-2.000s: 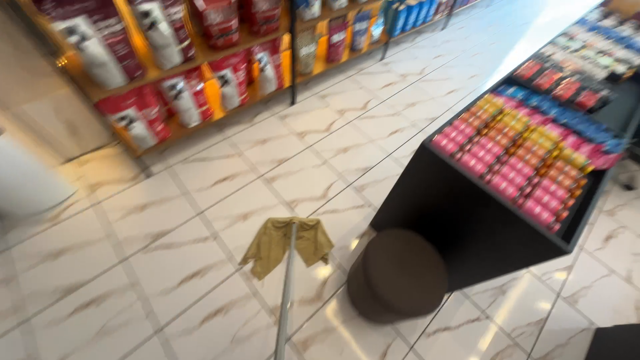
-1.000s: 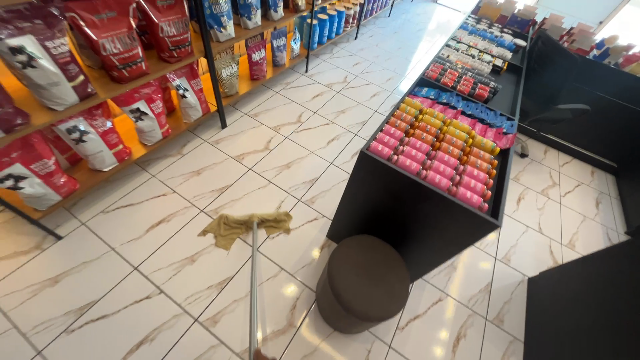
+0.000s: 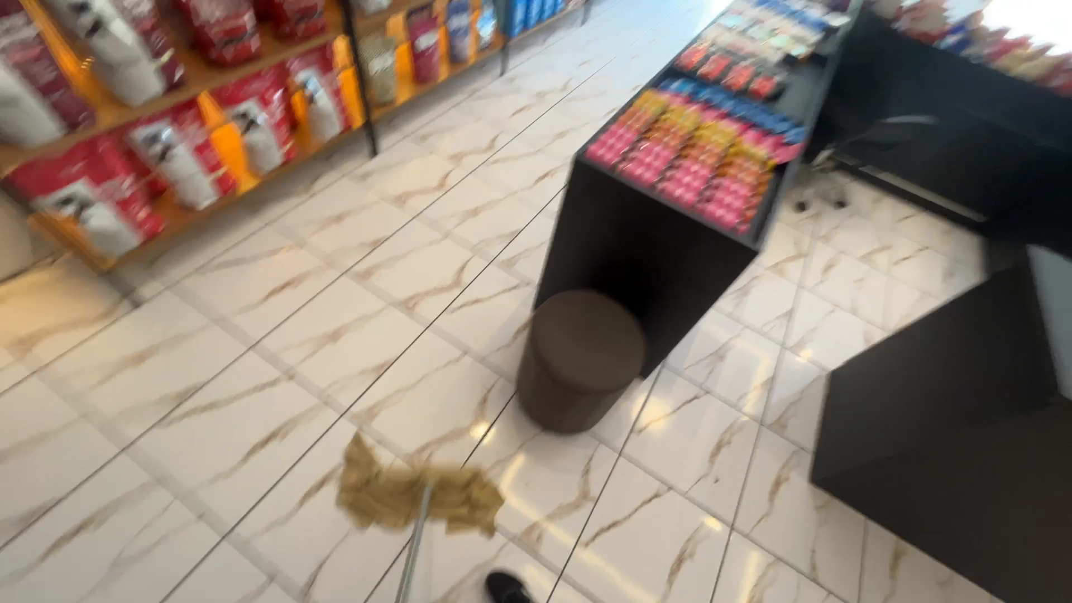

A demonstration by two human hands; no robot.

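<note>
A mop or squeegee head covered by a yellow-brown cloth (image 3: 419, 496) lies on the marble-patterned tile floor at the lower middle. Its thin pale pole (image 3: 414, 553) runs down out of the bottom of the view. Neither my left hand nor my right hand shows, so what holds the pole is hidden. The toe of a black shoe (image 3: 507, 588) shows at the bottom edge, right of the pole. The picture is blurred.
A round brown stool (image 3: 580, 360) stands against the end of a black display counter (image 3: 645, 243) with rows of small colourful packs. Shelves (image 3: 197, 100) with red and white pouches line the left. A dark cabinet (image 3: 938, 419) stands at the right, with black furniture (image 3: 946, 134) behind.
The cloth-covered head now sits nearer than the stool, where a second ago it lay to the stool's left. The shoe has come into view. The view has shifted.
</note>
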